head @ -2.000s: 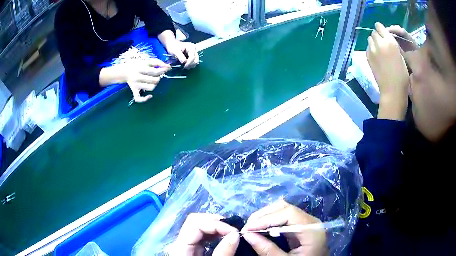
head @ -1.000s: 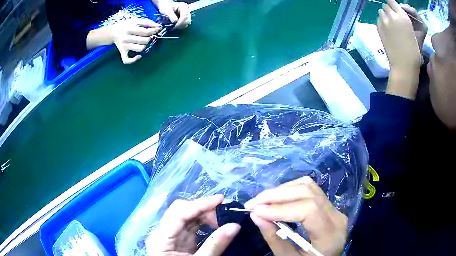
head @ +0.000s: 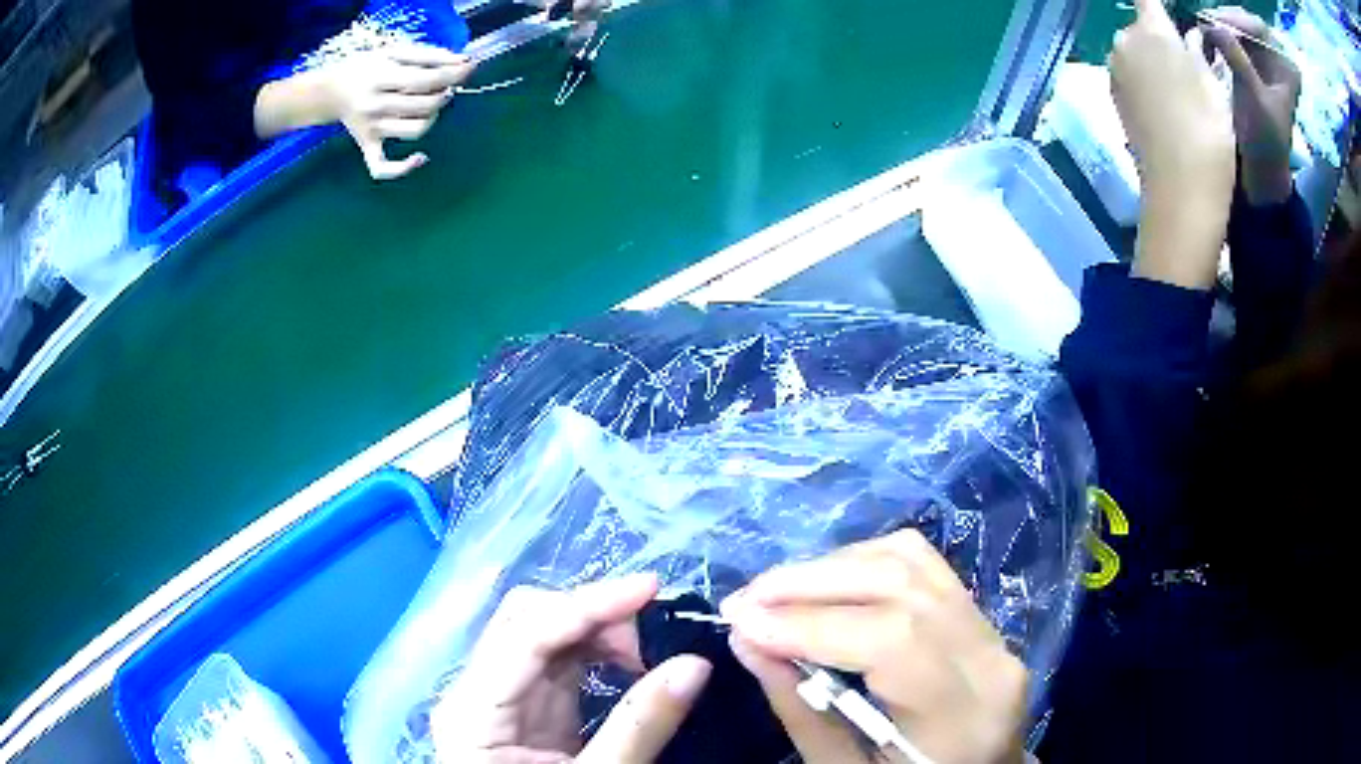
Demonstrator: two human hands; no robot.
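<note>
My left hand (head: 560, 679) holds a small black housing (head: 675, 633) between thumb and forefinger at the bottom centre. My right hand (head: 881, 642) pinches a thin white lead near its fine end. The lead's tip lies at the housing's face; whether it is inside a hole cannot be told. The thicker part of the white lead (head: 873, 722), with a white collar, sticks out below my right fingers toward the lower right. Both hands are over a clear plastic bag (head: 746, 433) with dark contents.
A blue tray (head: 299, 590) at the lower left holds a clear box of white leads (head: 232, 724). The green conveyor belt (head: 448, 314) runs beyond the bag, carrying an assembly (head: 30, 460). A white tub (head: 1008, 254) stands at the upper right. People work opposite and close on the right.
The view has tilted down since the oldest frame. My left hand has opened from a close pinch, showing the housing. The person opposite has moved one hand away, over an assembly above the belt.
</note>
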